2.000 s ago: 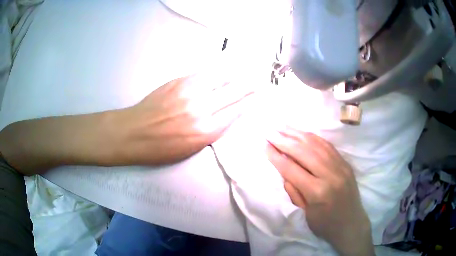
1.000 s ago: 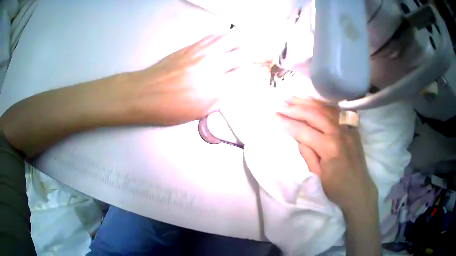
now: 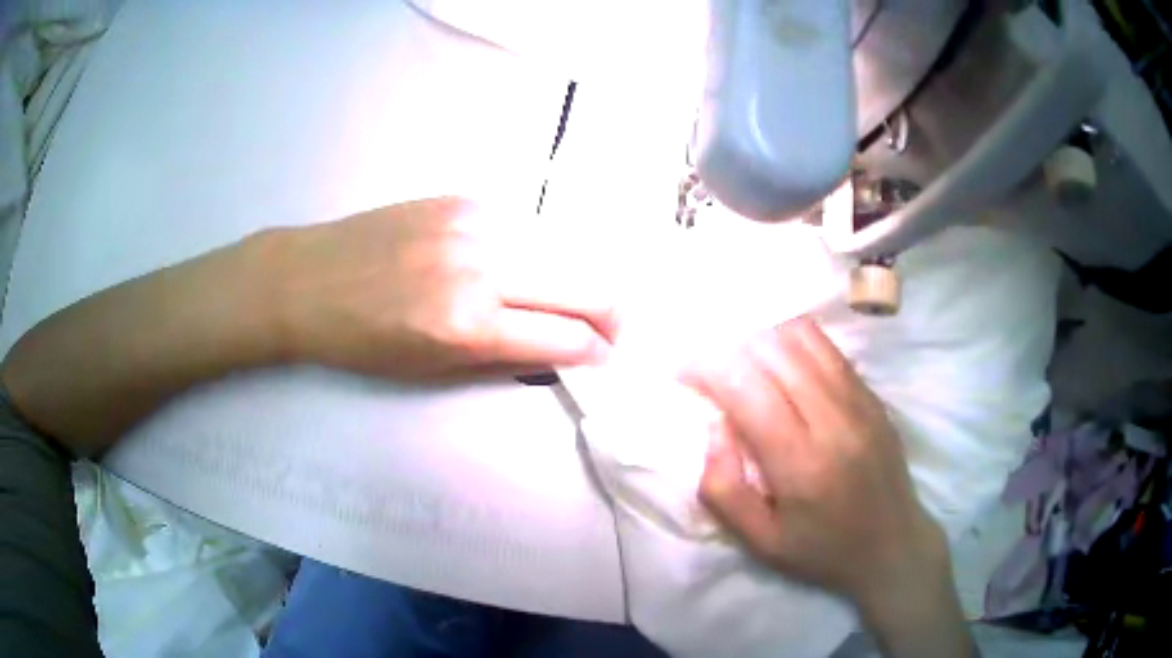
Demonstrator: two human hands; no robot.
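White fabric [image 3: 964, 386] lies on the machine bed and hangs over the table's front edge, washed out by lamp glare near the presser foot [image 3: 692, 202]. My left hand [image 3: 424, 302] lies palm down at the fabric's left edge, its fingertips partly lost in the glare. My right hand [image 3: 803, 450] rests on the fabric with bent fingers, thumb and fingertips pinching a fold. The blue-grey machine cover [image 3: 779, 116] stands above the hands.
A pale curved bar [image 3: 990, 167] and a cream knob [image 3: 874, 288] are right of the cover. White cloth [image 3: 180, 578] is heaped below the table [image 3: 321, 476] at left. Lilac scraps [image 3: 1060, 495] lie at right. Blue jeans [image 3: 373, 617] show below.
The view has shifted. Compared with one second ago, both hands sit lower, nearer the table's front edge and farther from the presser foot. The right hand's fingers are more bent on the fabric.
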